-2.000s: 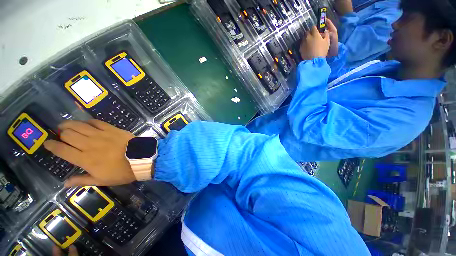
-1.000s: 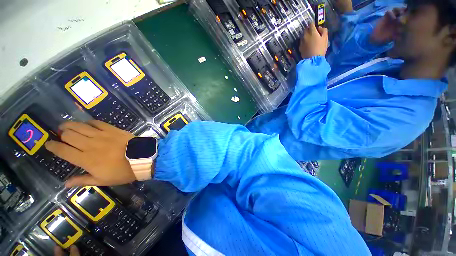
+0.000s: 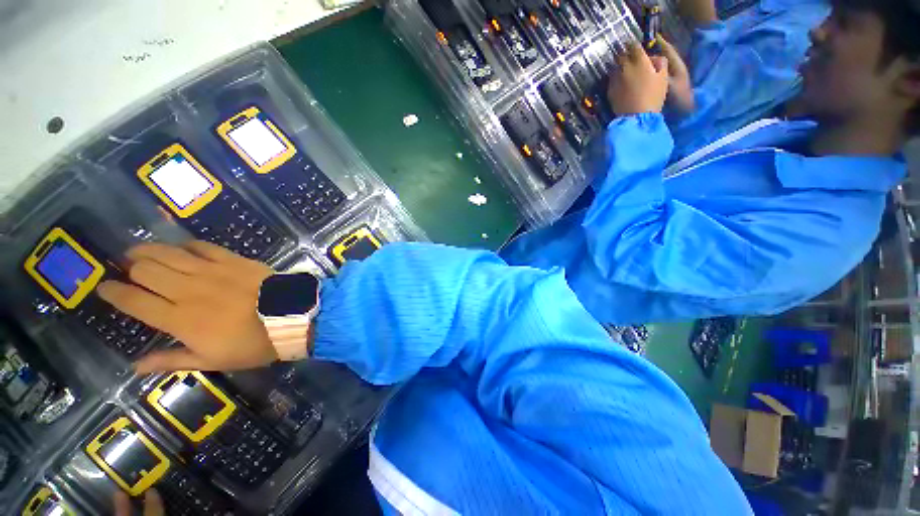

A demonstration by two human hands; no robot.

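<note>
My right hand (image 3: 197, 307), bare with a watch on the wrist, lies back up over a black keypad phone (image 3: 65, 267) at the left of the near clear tray (image 3: 333, 131). Its fingers are apart near the keys, some of which it hides; whether a finger presses one cannot be told. This phone's yellow-framed screen shows plain blue. Only fingertips of my left hand (image 3: 138, 502) show at the bottom edge, by another phone (image 3: 128, 456). Two phones in the upper row (image 3: 180, 179) (image 3: 256, 139) have white screens. The lower-row phones have dark, glaring screens.
A coworker in a blue smock (image 3: 726, 222) stands at the right, both hands at a phone (image 3: 652, 28). Another tray (image 3: 484, 111) holds dark phones with orange marks. Green mat (image 3: 404, 166) with pale scraps lies between the trays. A white surface (image 3: 121, 60) lies upper left; a carton (image 3: 749, 439) stands lower right.
The left phone's screen went from pink marks on blue to plain blue. The upper right phone's screen turned from blue to white. The coworker's phone has tilted. My right hand has stayed nearly still.
</note>
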